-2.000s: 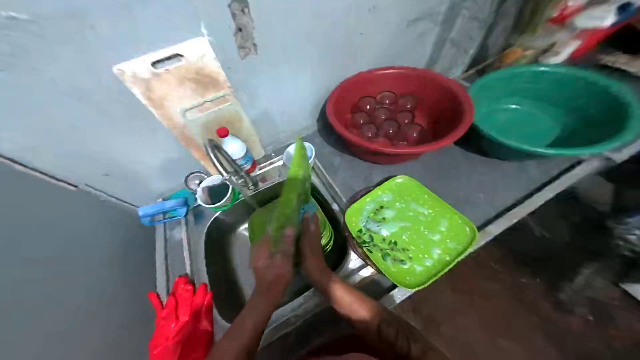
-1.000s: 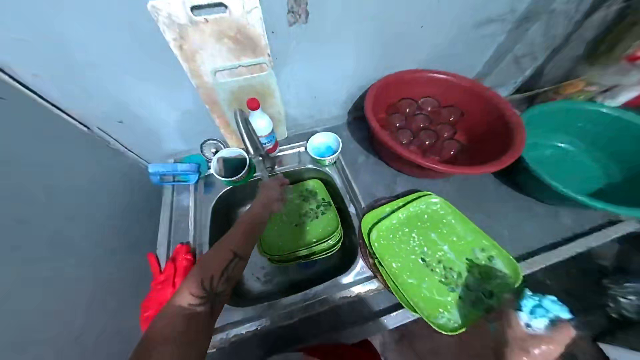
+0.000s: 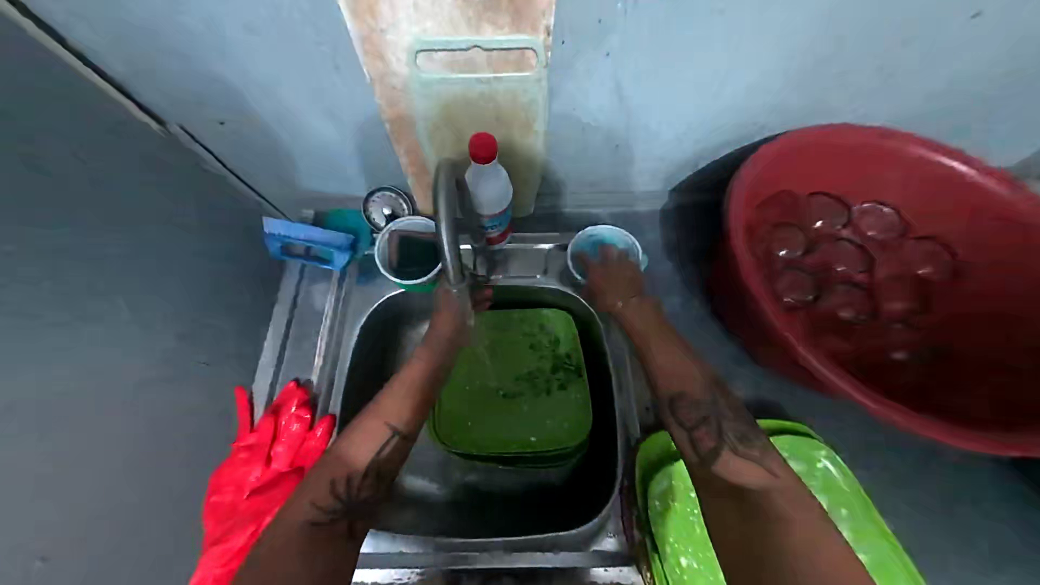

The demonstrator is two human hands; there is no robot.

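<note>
My left hand is under the spout of the metal faucet, with water running by it; I see nothing in its grasp. At the rim of a small white tub with blue contents, my right hand dips its fingers inside; whether they grip anything is hidden. Square green plates with a dark leaf pattern lie stacked in the steel sink. More green plates, spotted with suds, lie right of the sink, partly behind my right forearm.
A red basin holding several clear round glass items stands at right. Behind the faucet are a red-capped bottle and cutting boards. A white cup, blue brush and red rubber glove sit on the left.
My right hand has moved from the soapy plates at right, where it held a blue-and-white scrubber, to the small tub. My left hand remains by the faucet. The view has shifted closer over the sink.
</note>
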